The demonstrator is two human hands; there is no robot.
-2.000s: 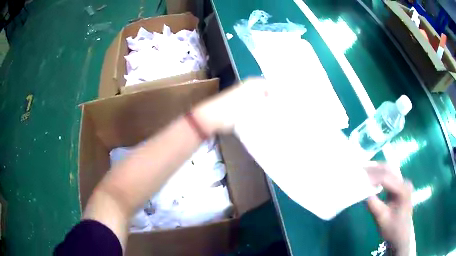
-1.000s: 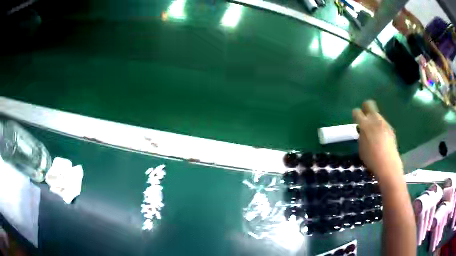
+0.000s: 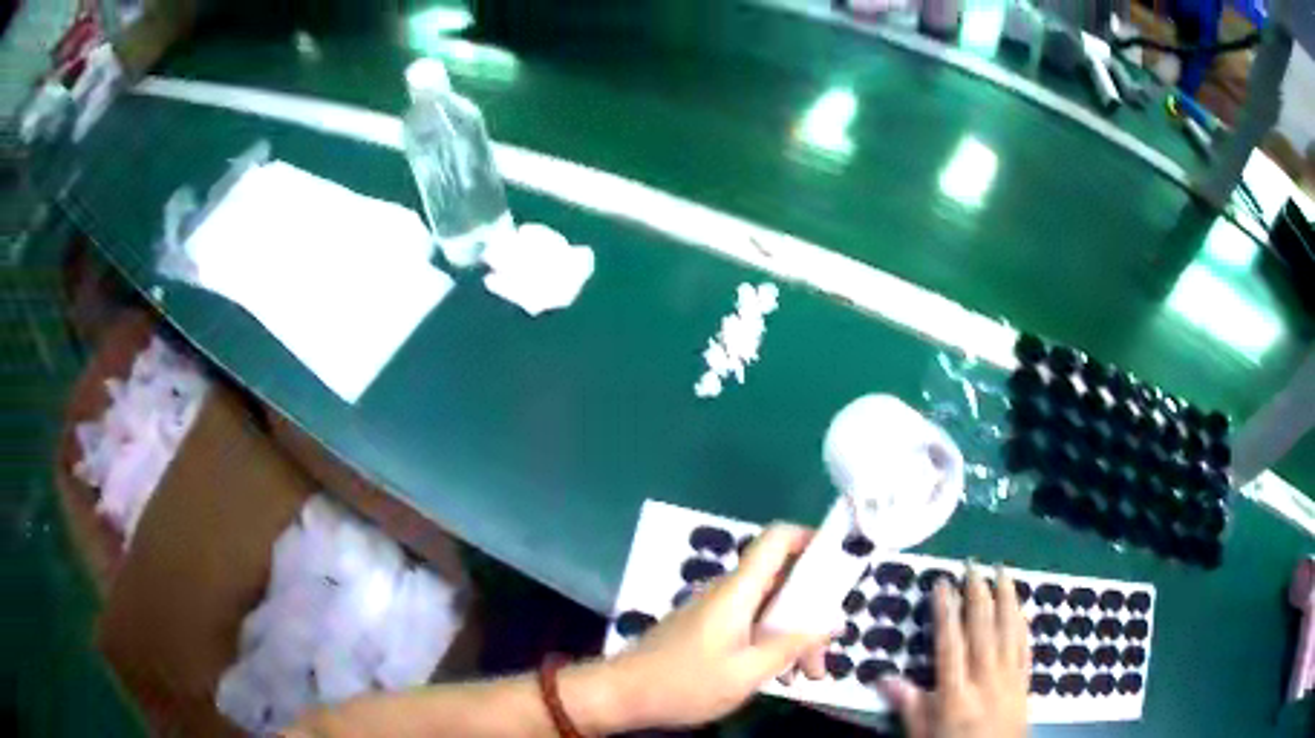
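My left hand (image 3: 728,634) is closed around the slim handle of a white handheld fan body (image 3: 891,469). The fan's round head points up and away, over the table. My right hand (image 3: 973,663) rests with fingers spread on a white sheet (image 3: 1132,702) bearing rows of black adhesive pads (image 3: 1082,627). Whether its fingertips pinch a pad cannot be told. The sheet lies at the table's near edge, partly covered by both hands.
Black round caps (image 3: 1125,447) lie right beside crinkled clear film (image 3: 969,418). Small white parts (image 3: 740,339) lie mid-table. A bottle (image 3: 459,166), white cloth (image 3: 538,270) and stacked white bags (image 3: 310,267) are left. Cartons (image 3: 188,534) of white bundles stand below the table edge.
The view has swung back left. My left hand has come into view holding the white fan body. My right hand has moved from beside the white unit beyond the caps to the pad sheet.
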